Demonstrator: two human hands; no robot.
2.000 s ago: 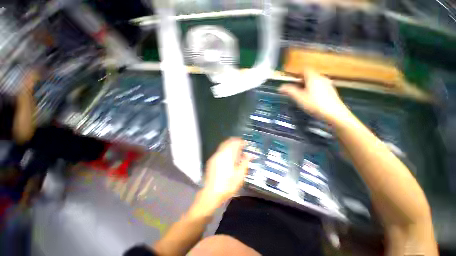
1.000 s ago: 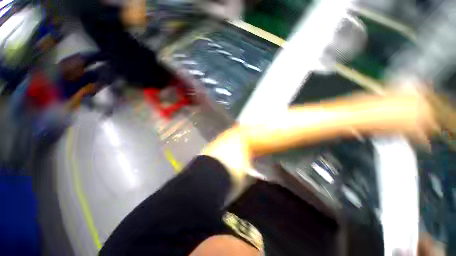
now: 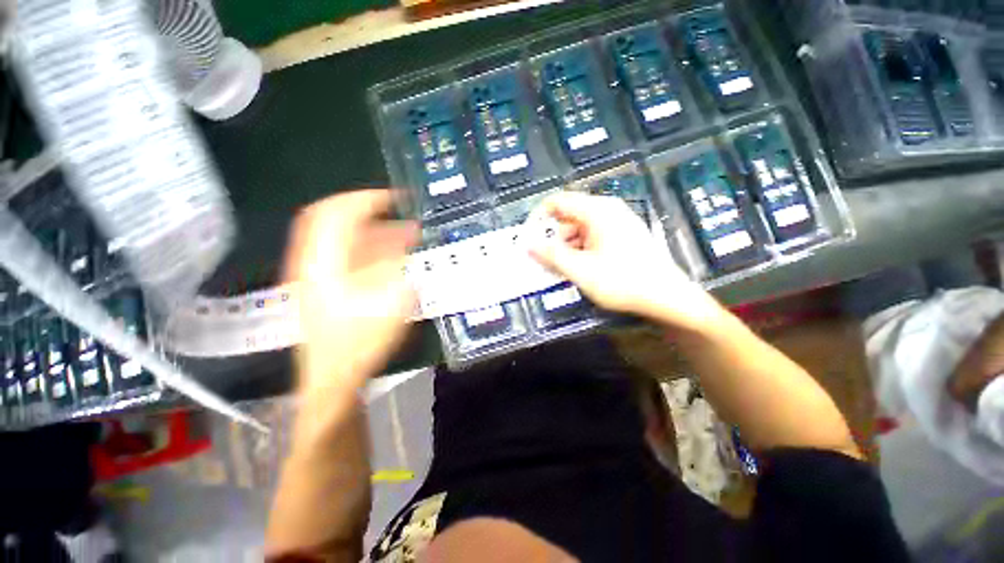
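Observation:
A long white label strip (image 3: 473, 272) runs across the front of a clear blister tray (image 3: 839, 220) and trails left. My right hand (image 3: 600, 253) pinches the strip's right end over the tray's near row. My left hand (image 3: 352, 275) is blurred and lies over the strip at the tray's left side; whether its fingers grip the strip cannot be told. Dark teal phone bodies (image 3: 573, 105) lie in the tray in two rows, with bright white labels near their lower ends. The strip and my right hand hide parts of the near row.
More printed strip (image 3: 121, 132) hangs in a broad band at upper left, beside a white fan (image 3: 220, 77). Neighbouring trays lie at left (image 3: 83, 374) and right (image 3: 936, 94). A red stool (image 3: 149, 440) stands below left. A person's white sleeve (image 3: 947, 363) is at right.
The view has swung back from the left and sits closer over the tray. My hands, spread apart and crossing before, are now at the tray, with the strip's end in my right hand.

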